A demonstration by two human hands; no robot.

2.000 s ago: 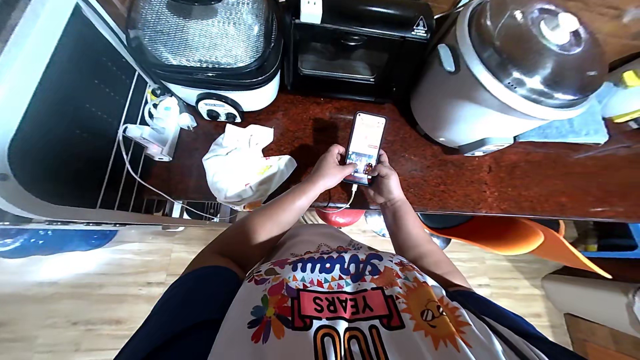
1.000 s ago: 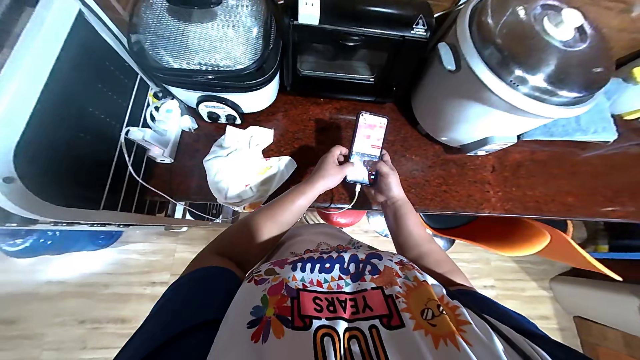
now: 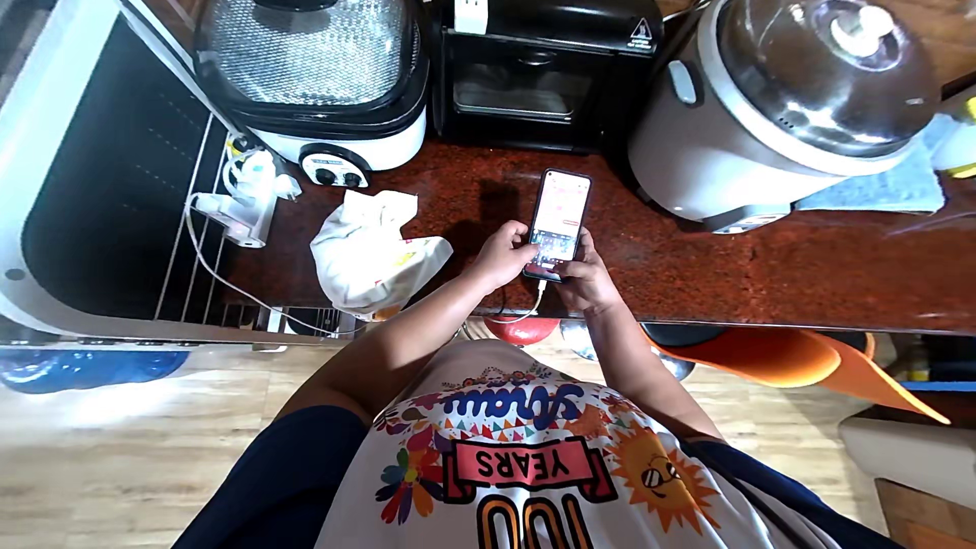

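Observation:
A smartphone point(image 3: 563, 202) with a lit screen and an on-screen keyboard is held upright between my two hands over the front of the red-brown stone countertop point(image 3: 732, 267). My left hand point(image 3: 503, 255) grips its left edge, the thumb at the lower screen. Around the lower right edge is my right hand point(image 3: 591, 274), its thumb also over the bottom of the screen. A white charging cable point(image 3: 539, 301) is plugged into the phone's bottom end and hangs past the counter's edge. To the left of my left hand lies a crumpled white plastic bag point(image 3: 358, 252).
A white power strip point(image 3: 255, 202) with plugs sits at left beside a wire rack point(image 3: 183, 267). Along the back stand a black-and-white electric cooker point(image 3: 381, 145), a black toaster oven point(image 3: 526, 84) and a large rice cooker point(image 3: 686, 152) near a blue cloth point(image 3: 884, 187). An orange sheet point(image 3: 839, 366) hangs below the edge.
The picture on the phone's screen has changed, with a keyboard now showing at its lower part. Both hands keep hold of the phone in about the same place.

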